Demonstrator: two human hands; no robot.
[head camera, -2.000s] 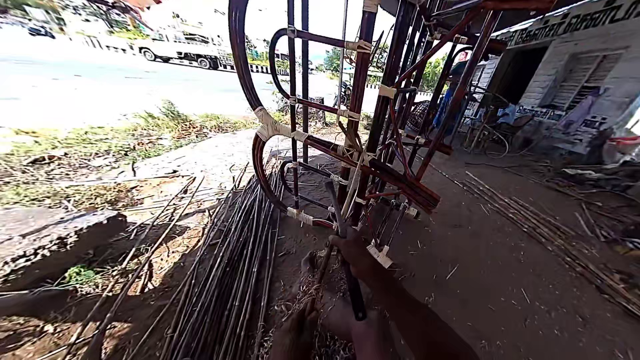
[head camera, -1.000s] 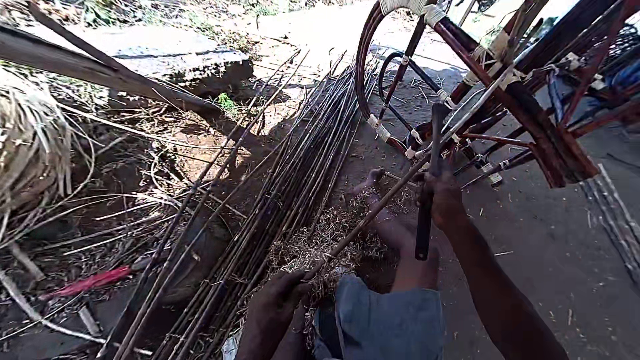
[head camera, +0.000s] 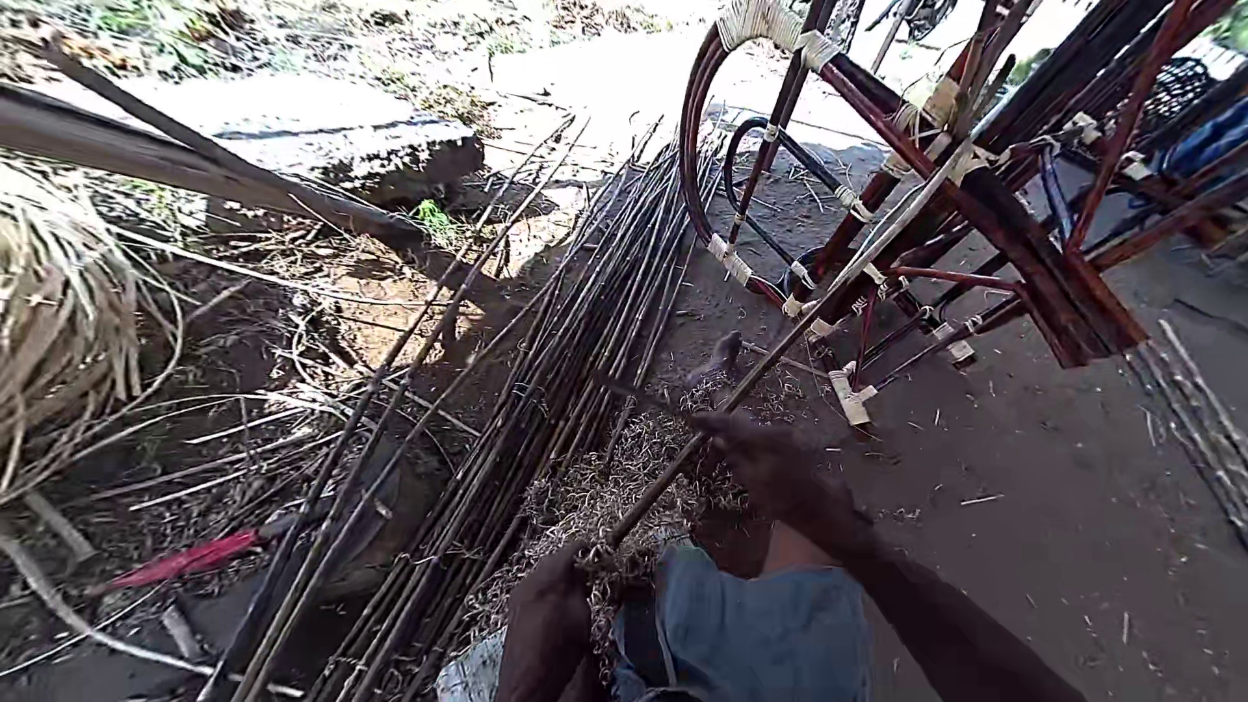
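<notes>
My left hand (head camera: 554, 609) grips the near end of a long cane pole (head camera: 756, 375) above my lap. The pole runs up and away to the right, its far part paler, passing in front of a cane furniture frame. Farther along it, my right hand (head camera: 770, 468) is closed around a knife, whose dark blade (head camera: 639, 395) points left across the pole. Much of the handle is hidden by the fingers. Curly pale shavings (head camera: 624, 468) lie beneath the pole, around my legs and blue cloth (head camera: 770, 619).
Dark cane furniture frames (head camera: 985, 210) with pale bindings stand at the upper right. A bundle of thin canes (head camera: 575, 341) lies left of the pole. Farther left are a pile of pale strips (head camera: 58, 312), a red-handled tool (head camera: 185, 561), a wooden beam (head camera: 175, 161) and a stone slab (head camera: 341, 146).
The knife was upright beside the pole one second ago; now its blade points left across it. Between the first two frames the view swung down and left.
</notes>
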